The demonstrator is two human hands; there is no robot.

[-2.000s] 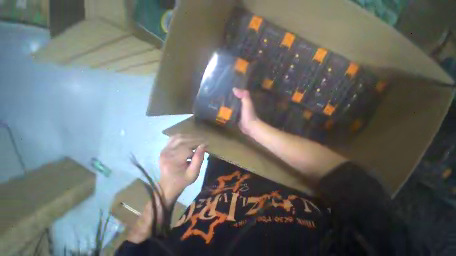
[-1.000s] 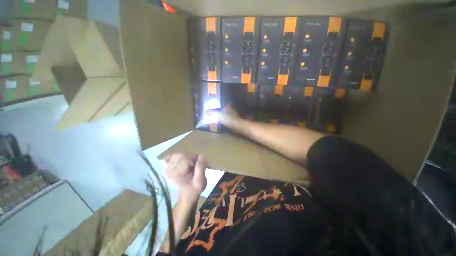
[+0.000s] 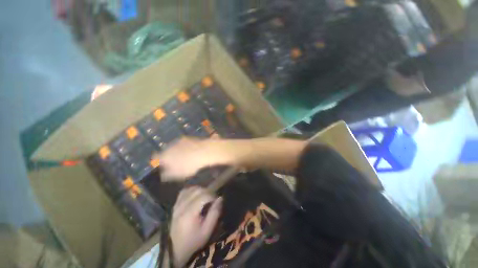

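Observation:
An open brown shipping carton [image 3: 131, 99] stands tilted across the view at left, with black product boxes [image 3: 167, 125] with orange marks packed in rows inside. My right hand [image 3: 191, 157] reaches over the carton's near edge, above the boxes. It is blurred, and whether it holds anything cannot be told. My left hand [image 3: 194, 220] is in front of my shirt, just below the right hand, with thumb and fingers apart and nothing seen in it.
Stacks of black product boxes [image 3: 283, 47] lie on the green worktable [image 3: 299, 107] beyond the carton. A crumpled green bag [image 3: 152, 39] is behind it. Another person's dark sleeve and hand [image 3: 406, 84] are at upper right. A blue stool [image 3: 390, 149] and a brown carton flap [image 3: 346, 152] are at right.
The view has swung right, bringing the table, stool and other person into view. My right hand has left the box at the near left corner and lies closer to my left hand.

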